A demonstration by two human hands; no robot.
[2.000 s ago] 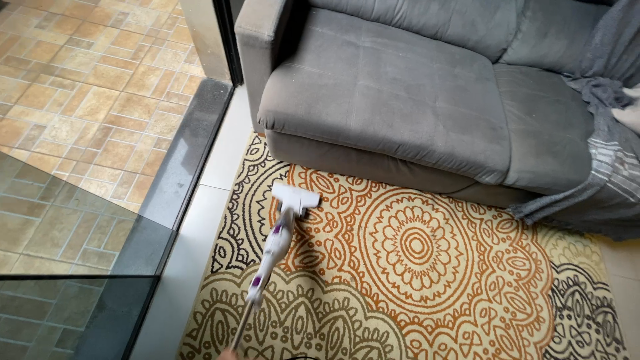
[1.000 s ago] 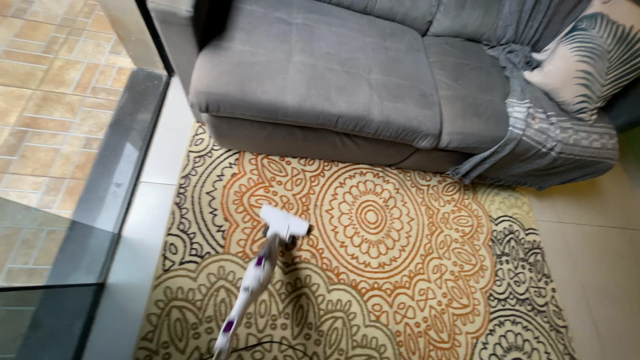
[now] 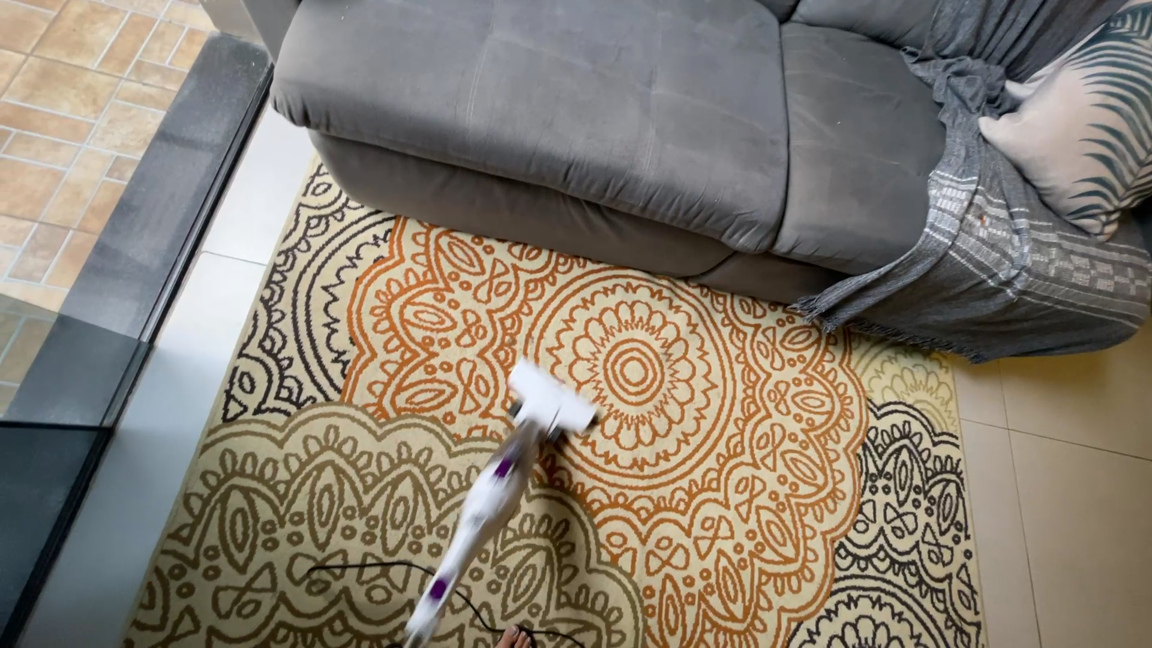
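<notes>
A white stick vacuum cleaner (image 3: 486, 504) with purple parts slants up from the bottom edge of the head view. Its white floor head (image 3: 551, 399) rests on the patterned rug (image 3: 765, 504), left of the round orange medallion. Neither my left hand nor my right hand can be seen; the upper end of the vacuum is cut off by the frame's lower edge. A thin black cord (image 3: 369, 566) lies on the rug and passes behind the vacuum's tube. Toes of a bare foot (image 3: 514, 637) show at the bottom edge, just right of the tube.
A grey sofa (image 3: 558, 99) stands along the rug's far edge. A grey fringed throw (image 3: 999, 261) hangs over its right part, beside a leaf-print cushion (image 3: 1080, 126). At left run a dark door track (image 3: 135, 234) and glass panel, with tan tiles (image 3: 72, 117) beyond.
The vacuum's floor head has moved right across the rug, closer to the orange medallion. The view has shifted toward the right. The bare toes have come into sight.
</notes>
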